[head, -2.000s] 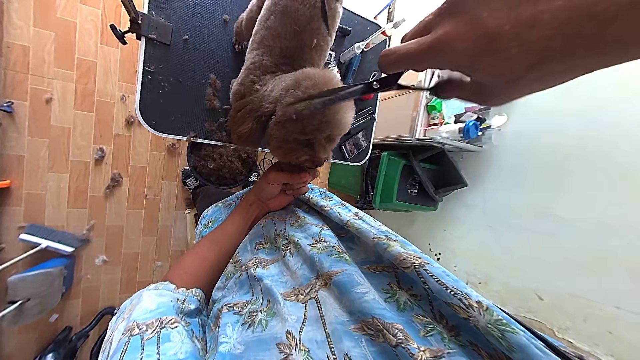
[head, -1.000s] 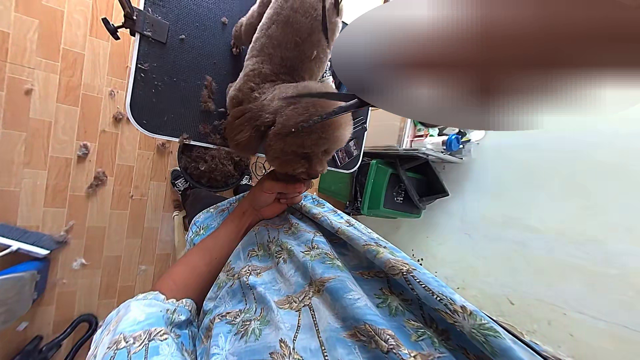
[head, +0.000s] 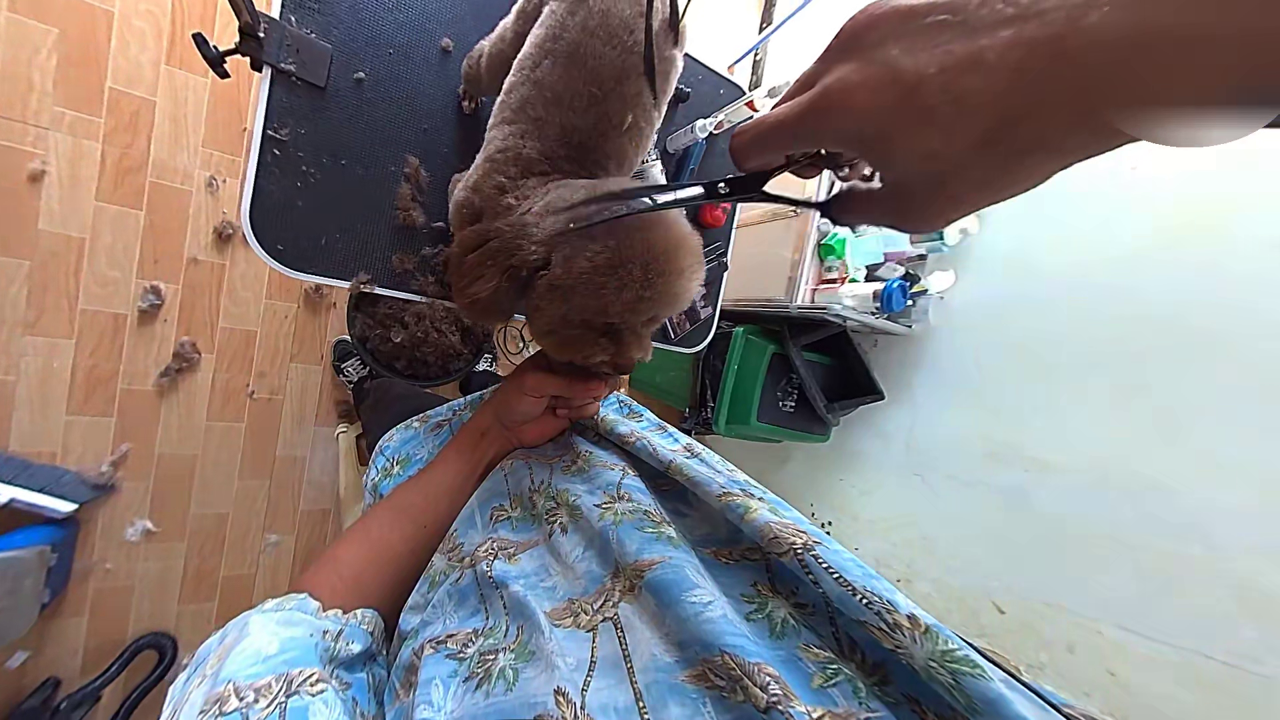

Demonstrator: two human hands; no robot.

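A brown curly-coated dog (head: 570,120) stands on the black grooming table (head: 340,180), its head (head: 620,270) lowered toward me at the near edge. My left hand (head: 550,400) is closed under the dog's muzzle and appears to hold it there; the fingertips are partly hidden. From the upper right, my right hand (head: 900,120) grips a pair of long grooming scissors (head: 725,190) by the handles. Their blades lie across the top of the dog's head, nearly together. Loose clumps of cut hair (head: 410,200) are on the table beside the dog.
A black basin of cut hair (head: 415,335) sits below the table edge. A green bin (head: 765,385) stands near the wall, below a shelf with bottles (head: 880,290). A table clamp (head: 290,50) is at upper left. More hair tufts (head: 180,358) dot the tiled floor.
My right hand, blurred a second ago, now shows clearly with the scissors. The blades look closer together than in the frame from one second ago. My left hand stays at the dog's muzzle.
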